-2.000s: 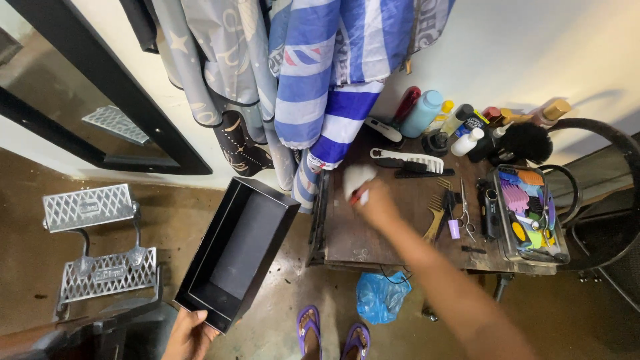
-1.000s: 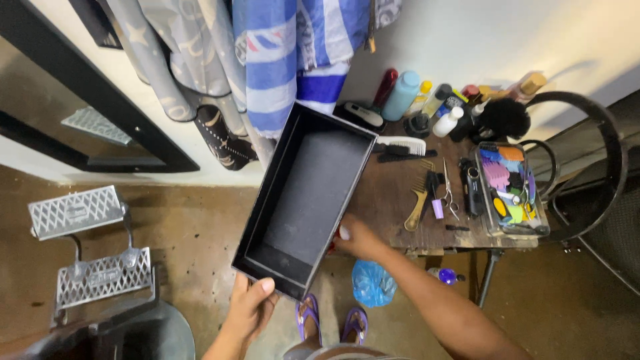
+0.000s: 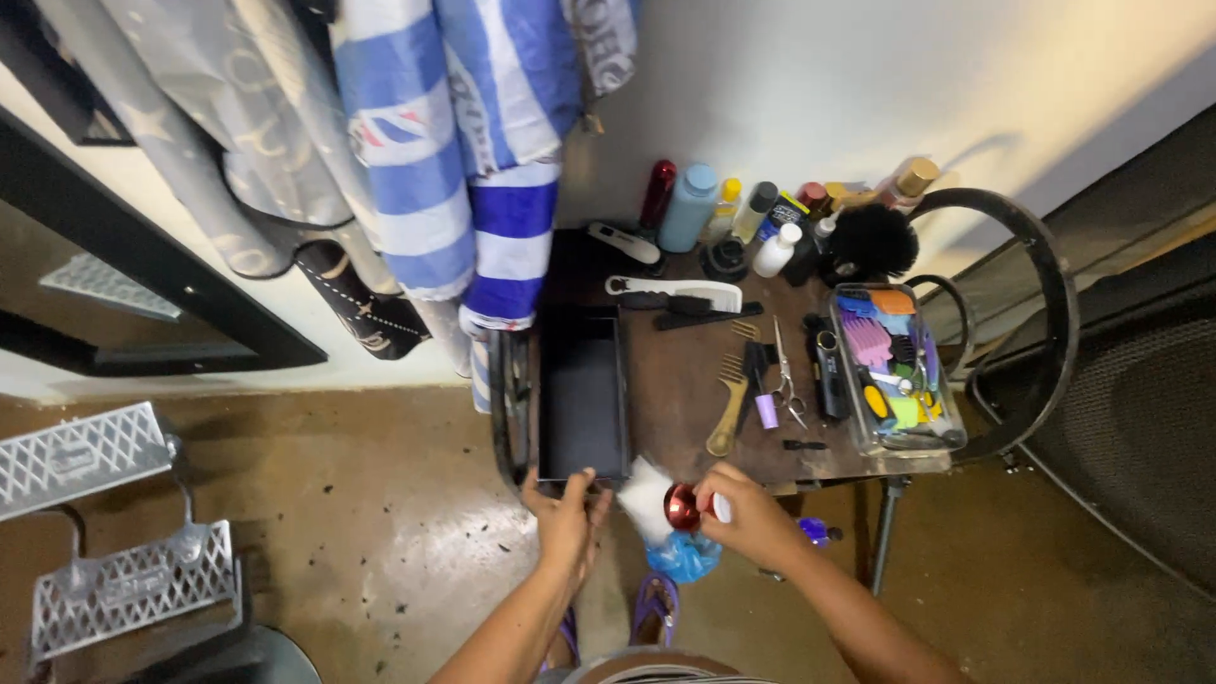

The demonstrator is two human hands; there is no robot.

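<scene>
The open black box [image 3: 581, 404] lies on the left end of the dark wooden table [image 3: 670, 385], its inside bare. My left hand [image 3: 568, 518] holds the box's near edge, the thumb on the rim. In my right hand [image 3: 746, 513] is a neck duster brush [image 3: 682, 506] with a shiny red base and white bristles pointing left, just off the table's front edge. Right of the box lie a wide-tooth comb [image 3: 730, 407], scissors [image 3: 785, 375], a black hair clipper [image 3: 830, 375] and a white comb [image 3: 676, 290].
Bottles, among them a light blue one [image 3: 689, 209], stand along the wall. A clear container [image 3: 898, 370] of coloured clipper guards sits at the table's right end. Striped capes [image 3: 408, 152] hang at the left. A blue plastic bag [image 3: 684, 557] is below the table; a metal footrest [image 3: 133, 589] stands at the left.
The black box, held up in front of the table a second ago, now rests on its left end. My right hand has come away from the box and shows the brush in front of the table.
</scene>
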